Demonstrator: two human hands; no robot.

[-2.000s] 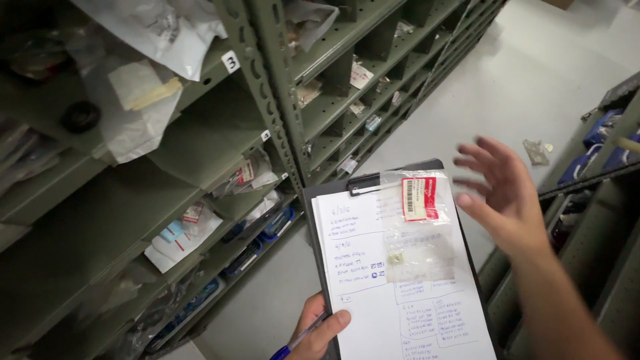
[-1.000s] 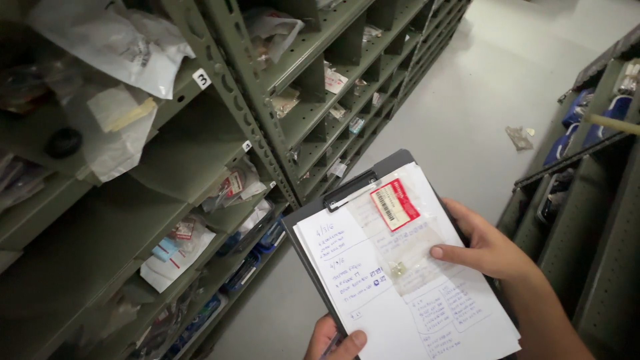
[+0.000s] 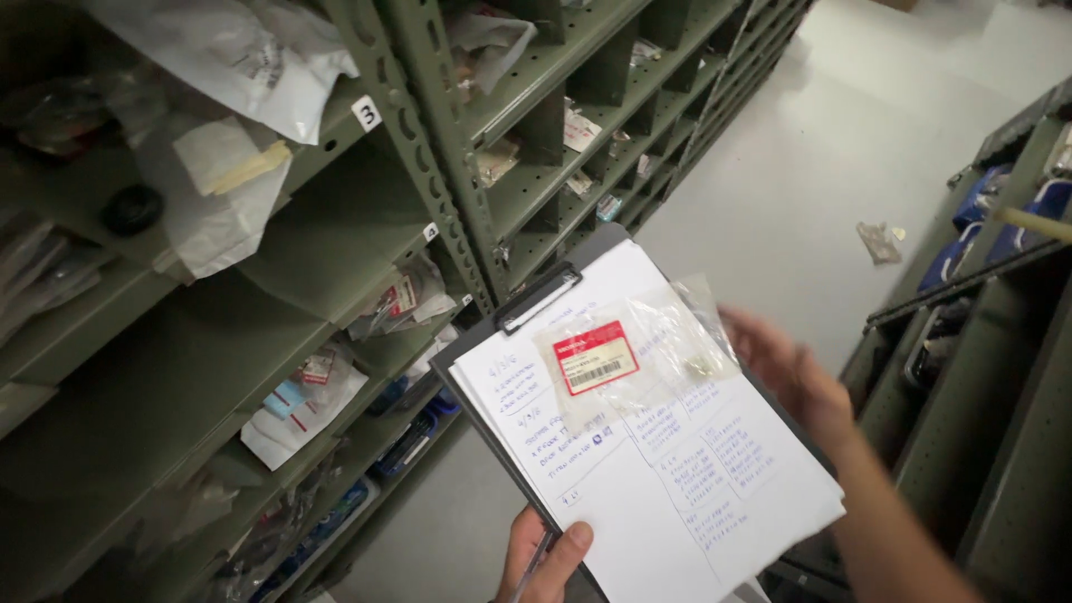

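My left hand (image 3: 548,553) grips the lower left edge of a black clipboard (image 3: 481,368), thumb on top, with a pen (image 3: 532,568) held against it. Under the clip lie white sheets (image 3: 620,528) with handwriting in blue ink. A clear plastic parts bag (image 3: 645,352) with a red and white Honda label (image 3: 595,358) rests across the upper sheets; a small pale part (image 3: 697,366) shows inside it. My right hand (image 3: 787,377), blurred, is beside the clipboard's right edge at the bag's end. Its fingertips are partly hidden, so its hold is unclear.
Green metal shelving (image 3: 368,310) with numbered levels and bagged parts stands on the left. More divided shelves (image 3: 946,419) with blue packages (image 3: 955,255) run along the right. A crumpled plastic bag (image 3: 878,243) lies on the grey aisle floor.
The parts bag has turned from upright to lying sideways across the sheets. My right hand was on the papers one second ago and is now at the clipboard's right edge.
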